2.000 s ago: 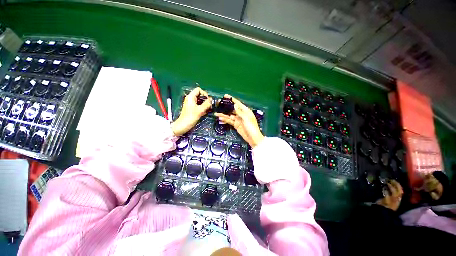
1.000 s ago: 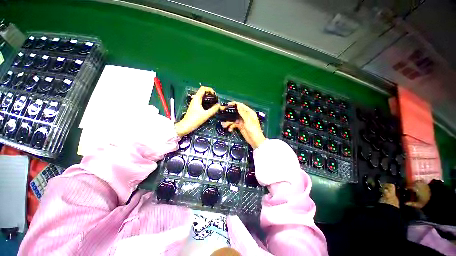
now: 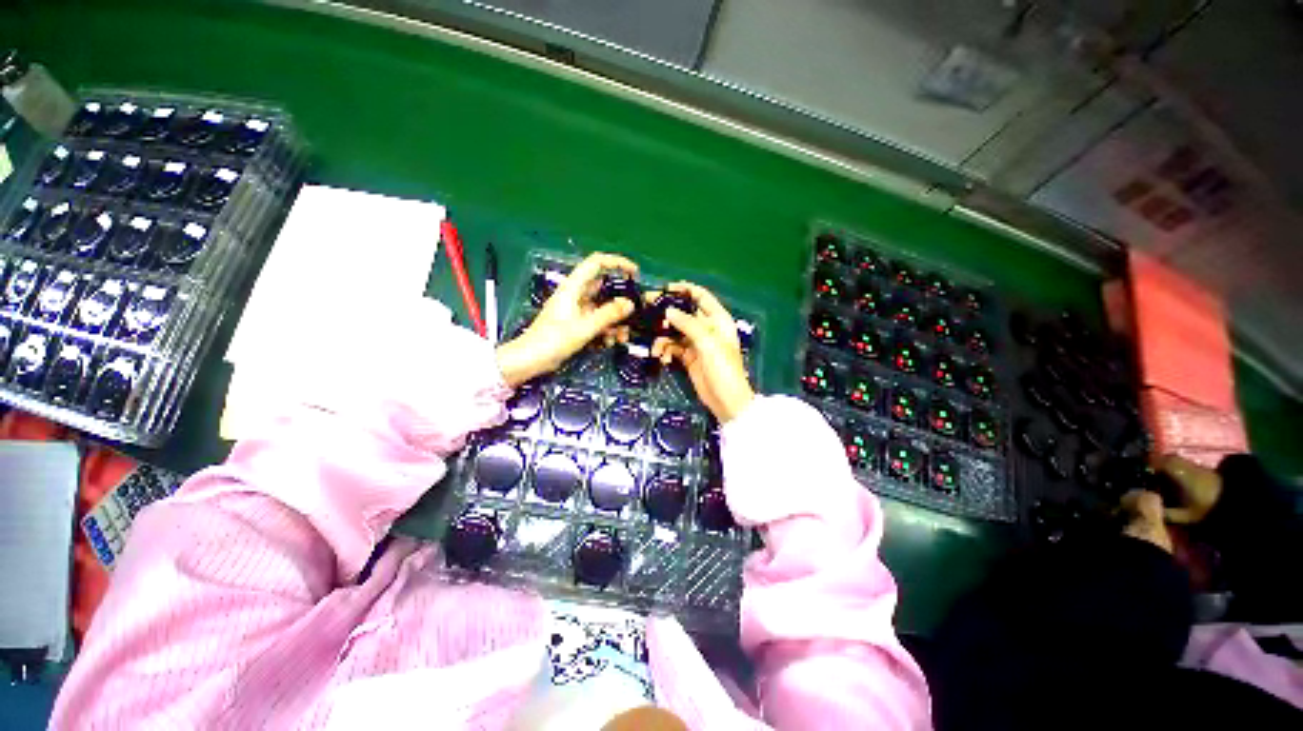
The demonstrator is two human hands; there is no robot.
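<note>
A clear blister tray [image 3: 650, 550] lies in front of me with dark round smartwatch units in its pockets. Some pockets in its bottom row hold no unit. My left hand [image 3: 577, 317] holds one dark smartwatch unit [image 3: 617, 289] over the tray's upper part. My right hand [image 3: 703, 343] holds another dark smartwatch unit [image 3: 667, 306] close beside it. The two units are almost side by side; I cannot tell if they touch. Their screens show no clear lit marks. The hands hide part of the tray's upper rows.
A tray of lit watches [image 3: 905, 357] lies right, stacked blister trays [image 3: 215, 257] far left. White paper sheets [image 3: 340, 271], a red pen [image 3: 462, 271] and a dark-and-white pen [image 3: 492, 293] lie left. A calculator [image 3: 126, 507] is lower left. A coworker's hands [image 3: 1165, 500] are right, near a red-orange box [image 3: 1183, 343].
Over two seconds, my left hand has moved slightly right with its unit, closer to the right hand's unit. The right hand has shifted and turned slightly. The coworker's hands have moved up.
</note>
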